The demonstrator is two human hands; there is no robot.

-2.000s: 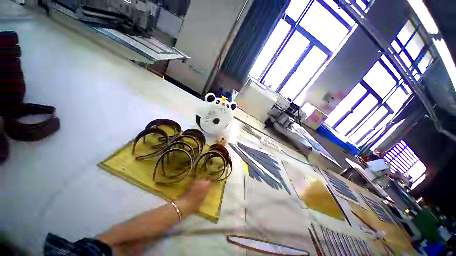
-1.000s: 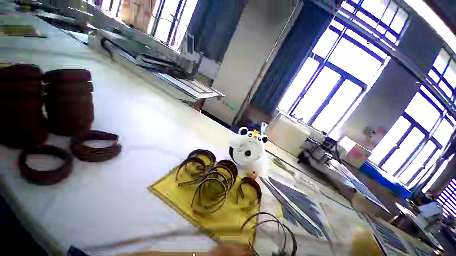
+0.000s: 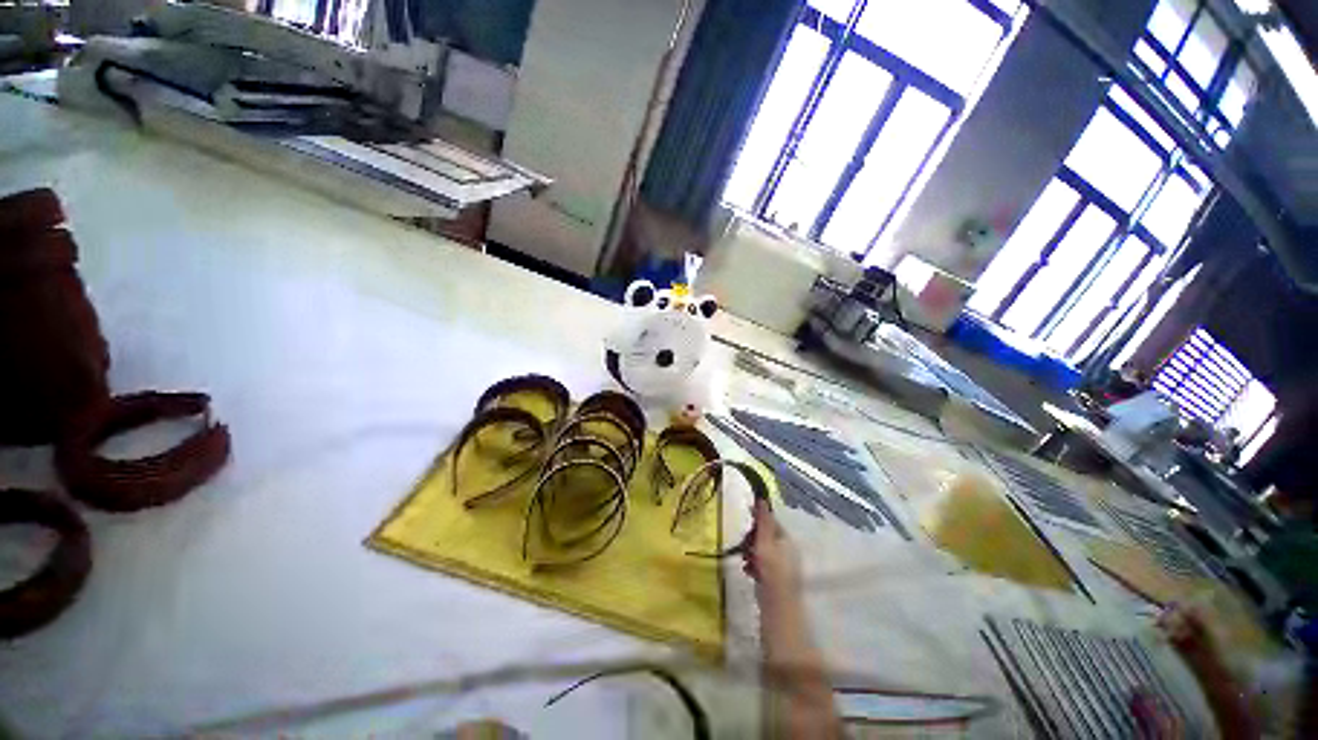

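Curved brown strips (image 3: 586, 484) stand in a cluster as open arches on a yellow board (image 3: 434, 542). My right hand (image 3: 766, 547), blurred, reaches up from the bottom and holds one curved strip (image 3: 700, 506) by its right side at the board's right edge. Another dark curved strip (image 3: 658, 682) shows at the bottom, cut off by the picture's edge. A small blurred skin-toned shape (image 3: 484, 730) at the bottom edge may be my left hand. Its fingers cannot be made out.
Brown coils (image 3: 145, 451) and a tall stack (image 3: 44, 318) stand left. A panda fan (image 3: 665, 357) is behind the board. Grey strips (image 3: 810, 470), a yellow sheet (image 3: 997, 535), a pale strip (image 3: 911, 706) and narrow strips (image 3: 1077, 680) lie right. A blurred hand (image 3: 1192, 636) is far right.
The view has swung right and lower since one second ago. The loose curved strip has moved up to the board's right edge with the hand on it. Another strip has come into view at the bottom.
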